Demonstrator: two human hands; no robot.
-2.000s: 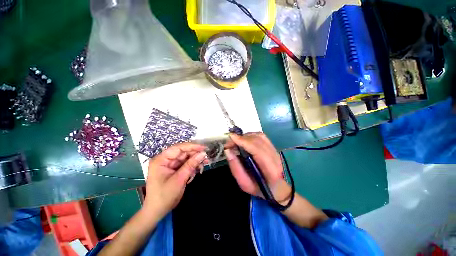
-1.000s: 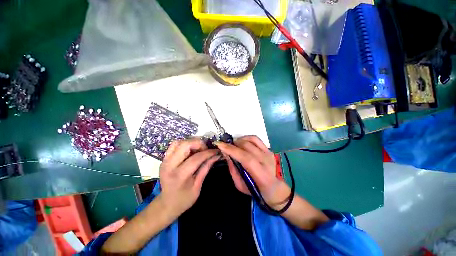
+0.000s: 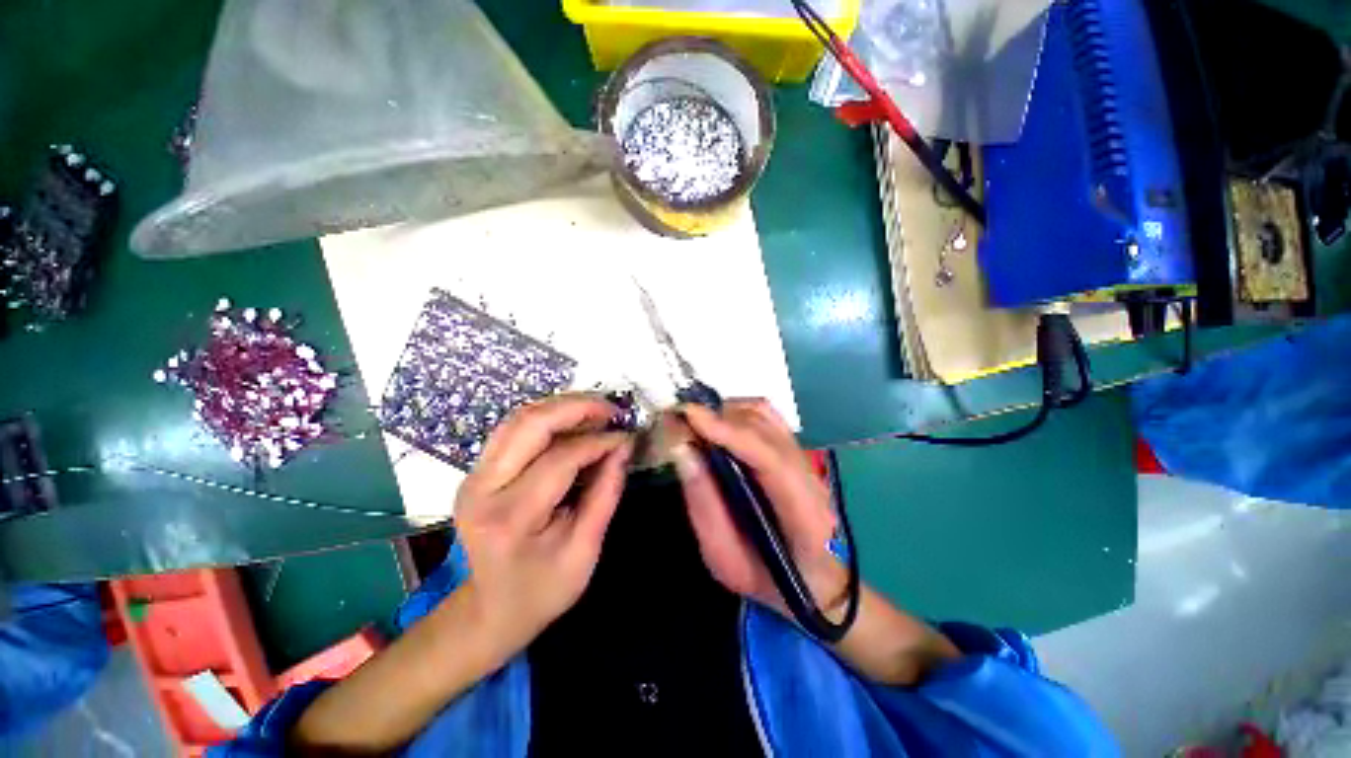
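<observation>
A soldering iron (image 3: 748, 511) lies in my right hand (image 3: 763, 504), its metal tip pointing up and left over the cream-white work sheet (image 3: 593, 267). My left hand (image 3: 545, 496) and my right fingertips meet at the sheet's near edge. They hold a small dark and greyish item (image 3: 634, 418) between them, too small and blurred to name. A PCB panel (image 3: 467, 378) with silvery spots lies tilted on the sheet, just beyond my left hand. A thin solder wire (image 3: 267, 495) runs from the left and ends near my left hand; whether I hold it cannot be told.
A pile of small red and white components (image 3: 255, 388) lies left of the sheet, stacked panels (image 3: 57, 237) farther left. A fume hood (image 3: 371, 133) overhangs the sheet's far edge beside a tip-cleaning tin (image 3: 685, 141). A yellow tray (image 3: 719, 37), blue soldering station (image 3: 1089, 163) and orange bin (image 3: 193, 652) surround.
The view has shifted slightly, so the bench things sit higher and the left ones farther left. My fingertips closed together over the small item, then parted slightly. The iron stays in my right hand.
</observation>
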